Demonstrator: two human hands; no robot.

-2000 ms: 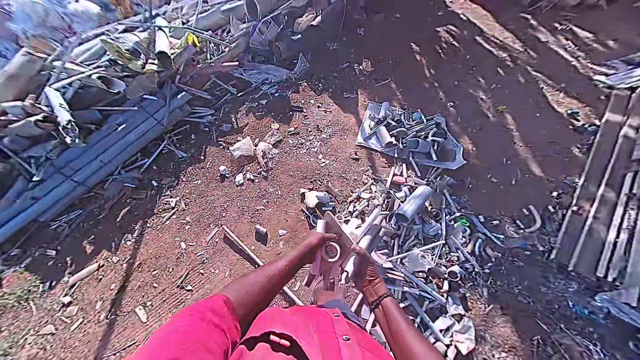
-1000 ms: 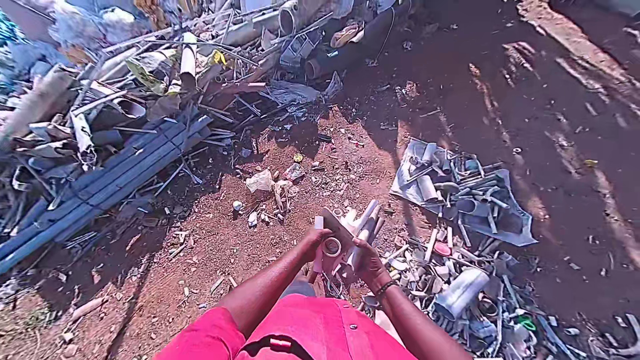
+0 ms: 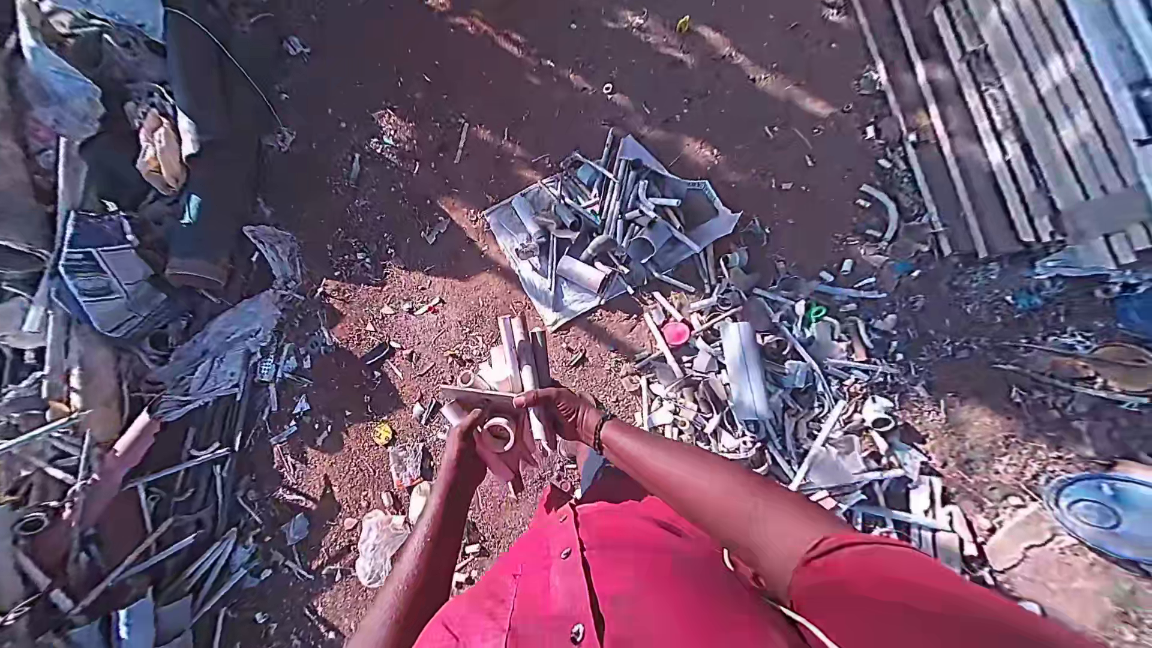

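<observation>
Several short pieces of plastic pipe (image 3: 522,351) are bunched between my two hands, in front of the red shirt. My left hand (image 3: 463,441) grips the near left side, beside a pippiece whose round end (image 3: 498,434) faces up. A flat, pale piece (image 3: 477,394) lies across the bunch. My right hand (image 3: 562,412) closes on the right side of the bunch, its fingers on the pipes and the end of the flat piece. The lower ends of the bunch are partly hidden by my hands.
Beyond my hands, an opened sack (image 3: 562,306) bears cut pipe pieces. A heap of pipe scraps (image 3: 742,369) lies to the right. Scrap and plastic sheeting (image 3: 225,342) line the left. Slatted boards (image 3: 990,135) stand at the upper right, a blue lid-like round object (image 3: 1102,513) at the lower right.
The view has swung far to the right. Both hands still hold the bunch of pipe pieces in front of the shirt.
</observation>
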